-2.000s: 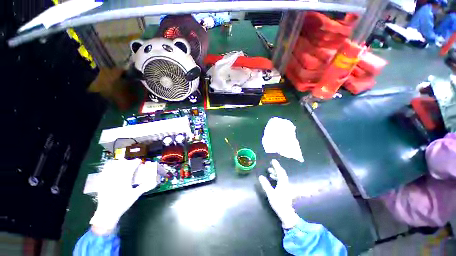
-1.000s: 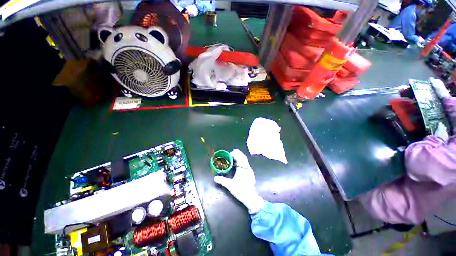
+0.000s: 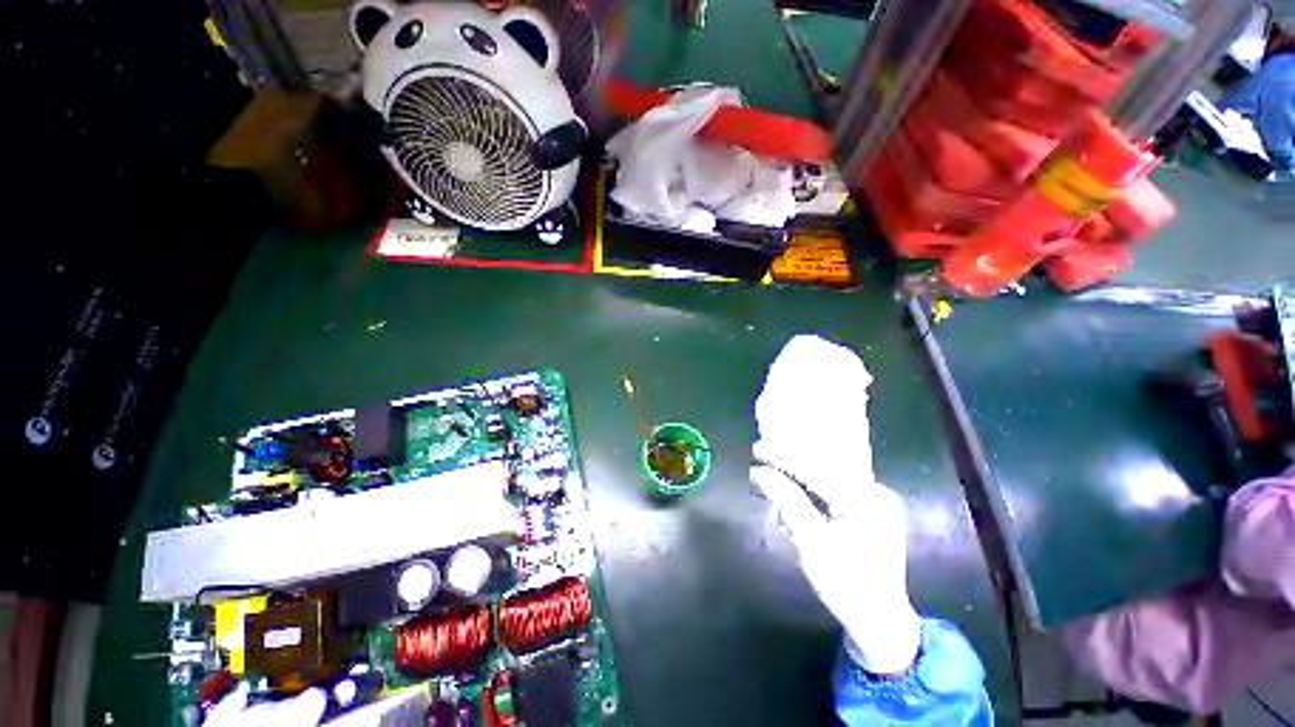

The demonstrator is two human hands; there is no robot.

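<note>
A green power board (image 3: 469,426) with a long silver heatsink (image 3: 334,533) and red wound coils (image 3: 547,614) lies at lower left, cut off by the bottom edge. A green cup (image 3: 676,459) with amber-brown contents and a thin stick stands right of it. My white-gloved right hand (image 3: 845,547) reaches up from below to the white cloth (image 3: 812,398). Glove and cloth merge in glare, so whether the fingers grip it cannot be told. A white shape that looks like my left glove's fingers (image 3: 270,709) shows at the board's bottom part, mostly cut off.
A panda-faced fan (image 3: 469,128) and a black box holding white plastic (image 3: 696,164) stand at the back. Red bins (image 3: 980,142) are stacked by a post. Black crates (image 3: 100,341) are at left. A person's pink sleeve (image 3: 1179,639) is at right beside another bench surface.
My right hand has moved from beside the cup to the cloth on the right. White fingers now show at the board's bottom part. The view has shifted, and the neighbour's board is mostly out of view.
</note>
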